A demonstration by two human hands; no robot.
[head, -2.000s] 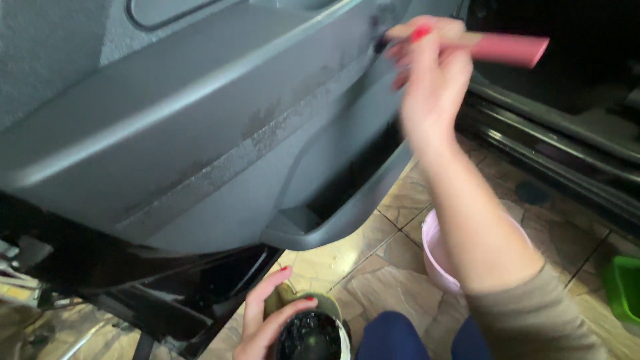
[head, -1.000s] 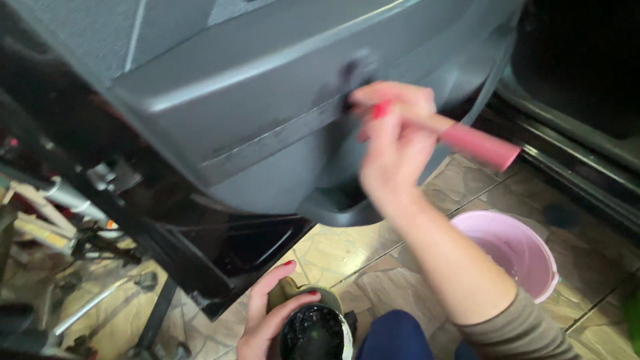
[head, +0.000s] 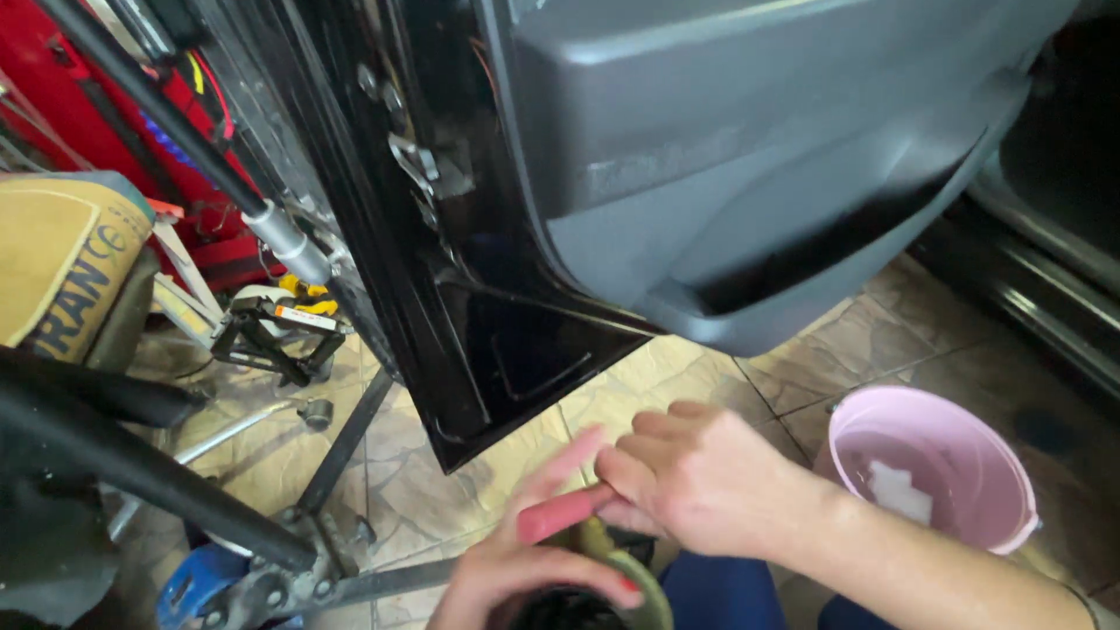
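Observation:
My right hand (head: 691, 477) is closed around a brush with a pink handle (head: 564, 514), just above my left hand; the brush's working end is hidden. My left hand (head: 542, 560), with red nails, holds an open container (head: 652, 586) with dark contents at the bottom edge. Beyond both hands stands the open black car door (head: 516, 350), its dark grey plastic trim panel (head: 700, 149) facing me. A faint pale mark shows on the panel, and a door pocket (head: 787, 271) runs along its lower part.
A pink bucket (head: 932, 464) with water and a white piece in it stands on the tiled floor (head: 665, 385) at the right. The car's sill (head: 1032, 297) lies beyond it. At the left are a black metal stand (head: 175, 464), a scissor jack (head: 280, 337) and a padded yellow-tan seat (head: 61, 262).
My right hand has left the door panel with the brush and come down beside my left hand at the container. The view has swung left.

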